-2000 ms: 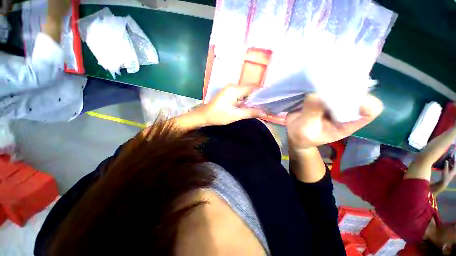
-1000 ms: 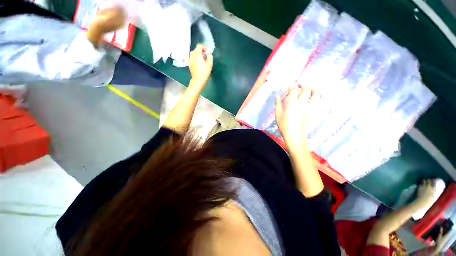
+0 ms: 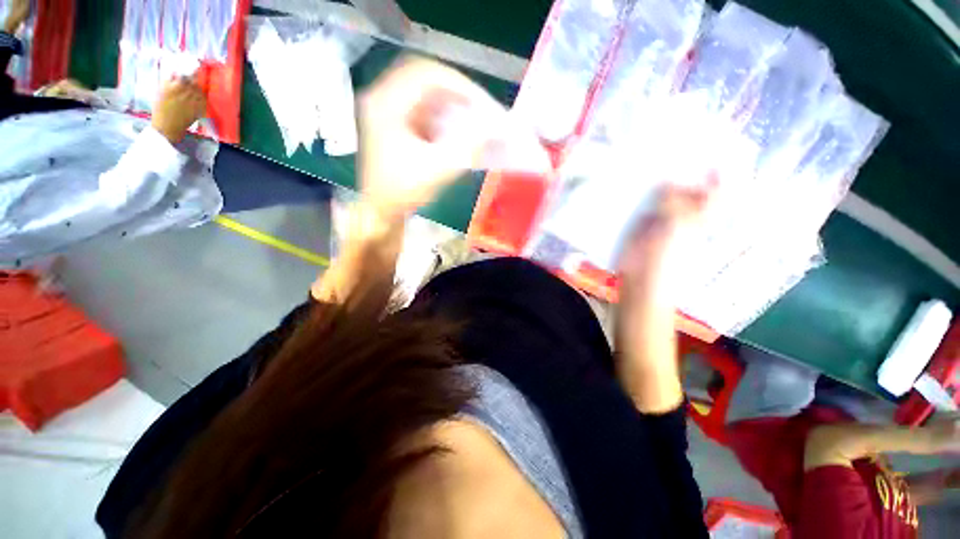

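A red tray lies on the green bench in front of me, filled with rows of bagged products in clear film. A red part of its floor shows at the near left. My left hand is raised over the gap left of the tray, blurred, with a pale washed-out piece like a bubble bag at its fingers, reaching to the tray's edge. My right hand is over the tray's middle, blurred by glare; whether it grips anything is hidden. A pile of empty bubble bags lies left of my left hand.
A person in a pale sleeve works at another red tray on the left. A person in dark red is at the lower right, near a white bundle on the bench. Red boxes stand at the lower left.
My left hand has moved from the bubble bag pile up and nearer the tray. My right hand has shifted slightly right over the bagged products. The view has turned a little.
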